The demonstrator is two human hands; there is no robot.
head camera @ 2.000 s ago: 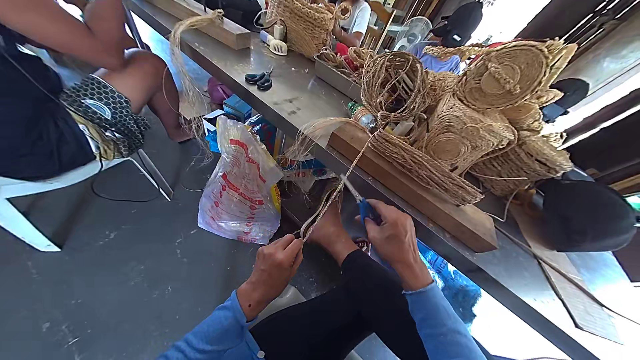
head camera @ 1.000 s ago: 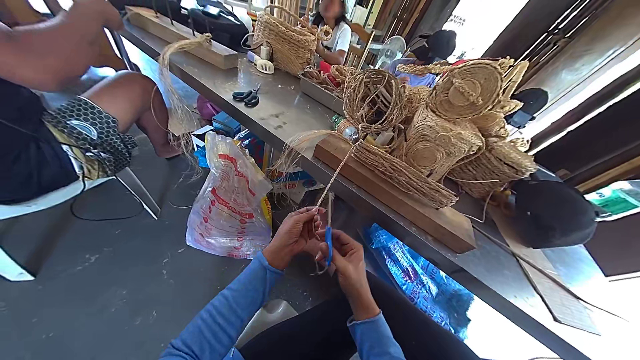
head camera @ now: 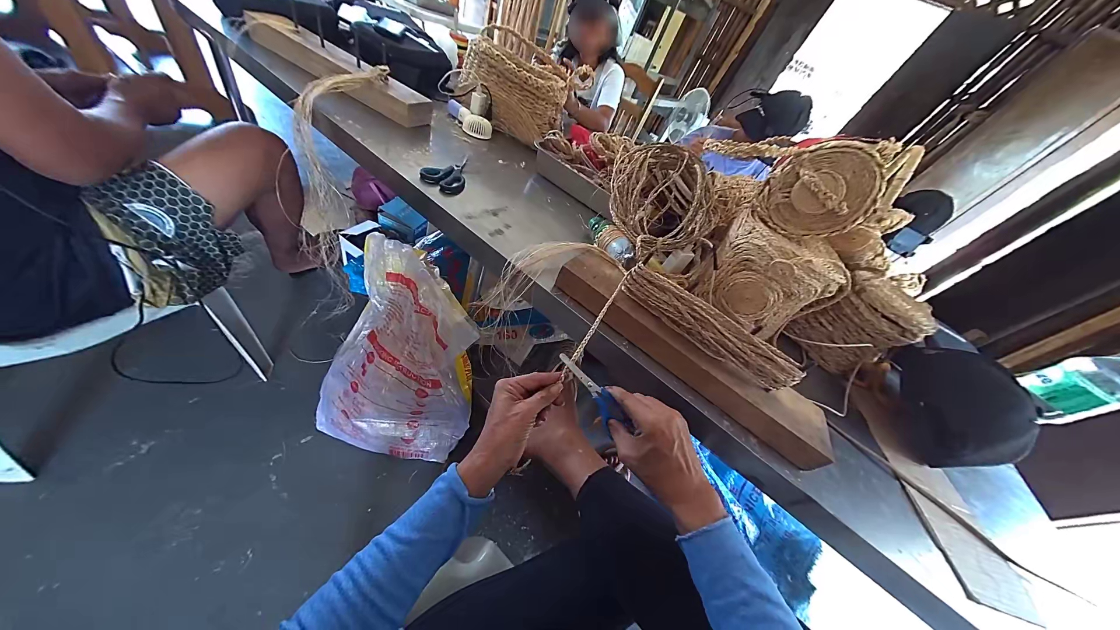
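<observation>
A braided fibre cord (head camera: 602,317) runs from the wooden block (head camera: 700,363) on the metal table down to my left hand (head camera: 518,420), whose fingertips pinch its lower end. In my right hand (head camera: 654,442) are blue-handled scissors (head camera: 597,391), their blades at the cord just beside my left fingertips. Whether the blades touch the cord I cannot tell. A long coil of braided cord (head camera: 717,328) lies along the block, and loose pale fibres (head camera: 534,267) hang over the table's edge near the block's left end.
Woven baskets (head camera: 787,254) are heaped behind the block. Black scissors (head camera: 444,177) lie on the metal table (head camera: 499,214). A plastic bag (head camera: 398,359) stands on the floor at left, near a seated person's leg (head camera: 254,192). A black cap (head camera: 958,407) is at right. Another person sits across the table.
One second ago my hands were close together around the scissors below the cord; now they are apart, with the blades pointing up-left at the cord. The cord stays in my left hand.
</observation>
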